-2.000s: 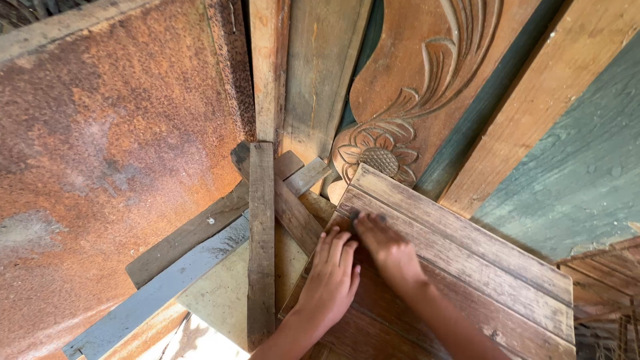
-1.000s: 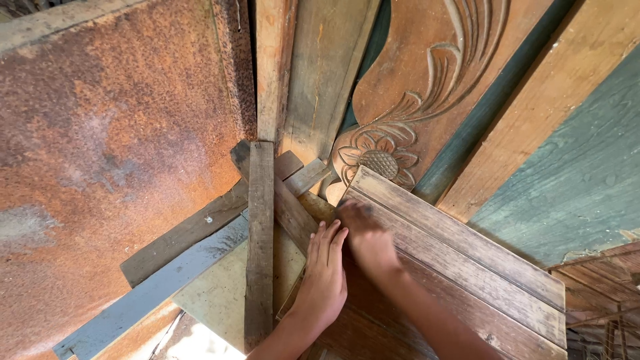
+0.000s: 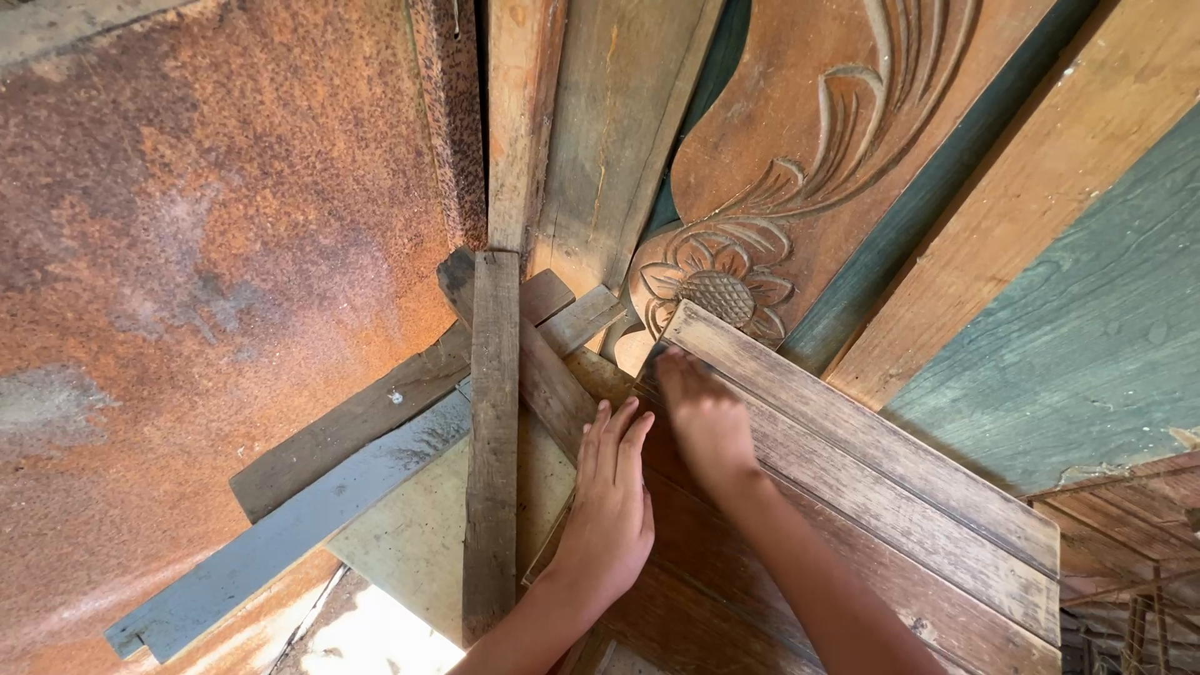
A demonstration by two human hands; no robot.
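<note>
A slatted wooden panel [image 3: 872, 450] lies tilted at lower right; its upper slats look pale and worn, its lower ones darker and reddish brown. My right hand [image 3: 703, 422] is closed on a small dark pad [image 3: 664, 354], pressed to the panel near its upper left corner; the hand is slightly blurred and hides most of the pad. My left hand [image 3: 614, 487] rests flat along the panel's left edge, fingers extended and pointing up, holding nothing. It sits just left of my right hand, apart from it.
Loose wood strips [image 3: 492, 422] cross left of the panel, with a grey-painted board [image 3: 309, 525] beneath. A rusty metal sheet [image 3: 234, 262] stands at left. Behind are upright planks [image 3: 619, 122], a carved wooden piece with a flower [image 3: 717, 291] and a green board [image 3: 1078, 347].
My right hand has shifted slightly about the panel's upper left corner, the pad still under its fingers. My left hand stays at the left edge.
</note>
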